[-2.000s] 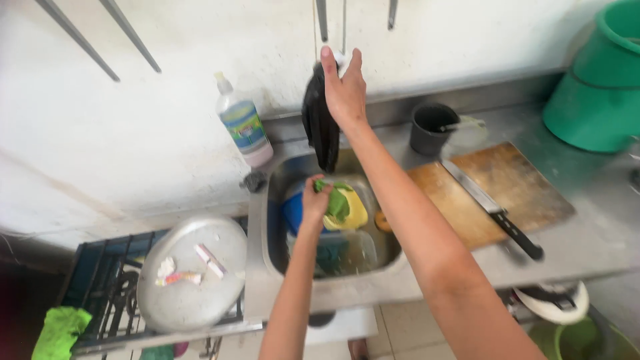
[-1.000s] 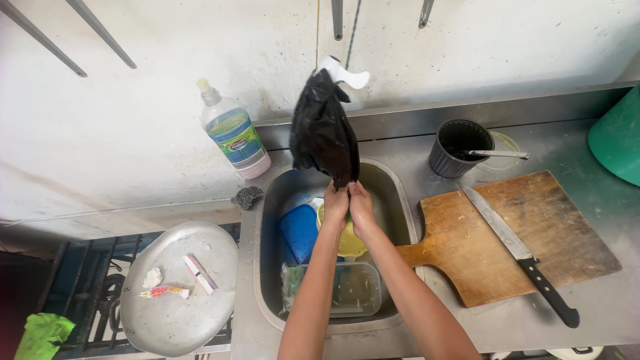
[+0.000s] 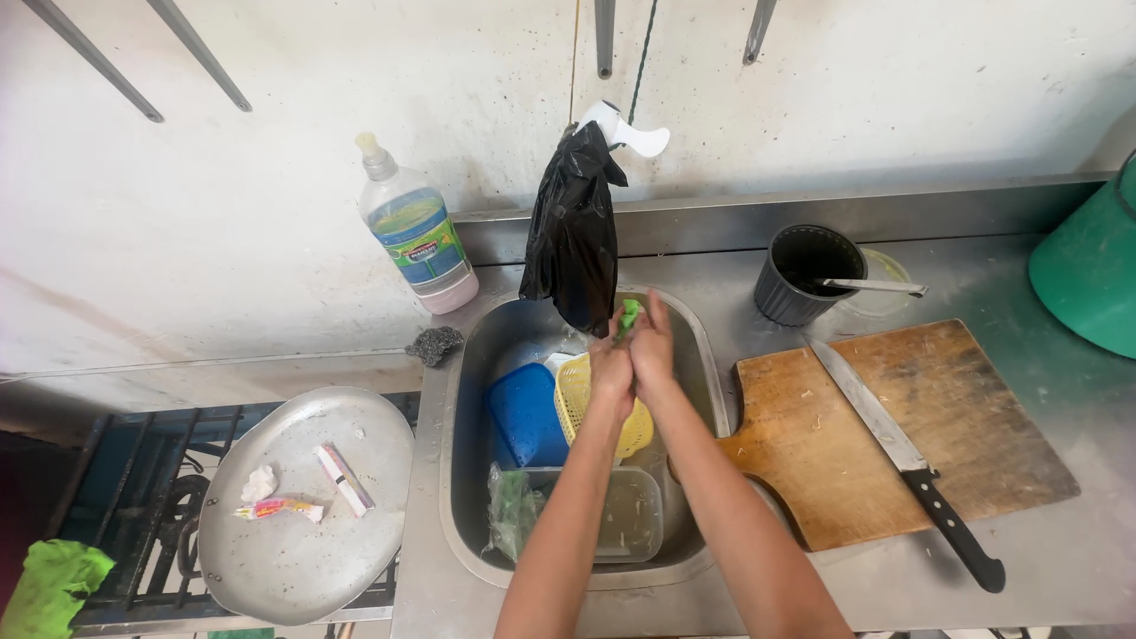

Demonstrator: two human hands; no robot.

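Note:
Over the stainless steel sink (image 3: 450, 444), my left hand (image 3: 612, 368) and my right hand (image 3: 652, 351) are pressed together around a small green item (image 3: 629, 313), part of which shows between the fingers. Just behind them a black plastic bag (image 3: 577, 222) hangs from the tap with a white lever handle (image 3: 641, 140); its lower tip reaches my left hand's fingers. Below my hands in the sink lie a yellow perforated basket (image 3: 577, 390), a blue plastic lid or tray (image 3: 530, 413), a clear plastic container (image 3: 635, 515) and a crumpled clear bag (image 3: 515, 506).
Left are a soap bottle (image 3: 417, 235), a scouring pad (image 3: 434, 345) and a metal pan (image 3: 302, 568) on the stove (image 3: 115, 497). Right are a black cup (image 3: 794, 302) with a utensil, a wooden cutting board (image 3: 825, 497) bearing a knife (image 3: 874, 408), and a green bucket (image 3: 1092, 266).
Two seconds ago my right hand was up at the tap, while my left held green material over the sink. Both hands then came together below the black bag, where they remain.

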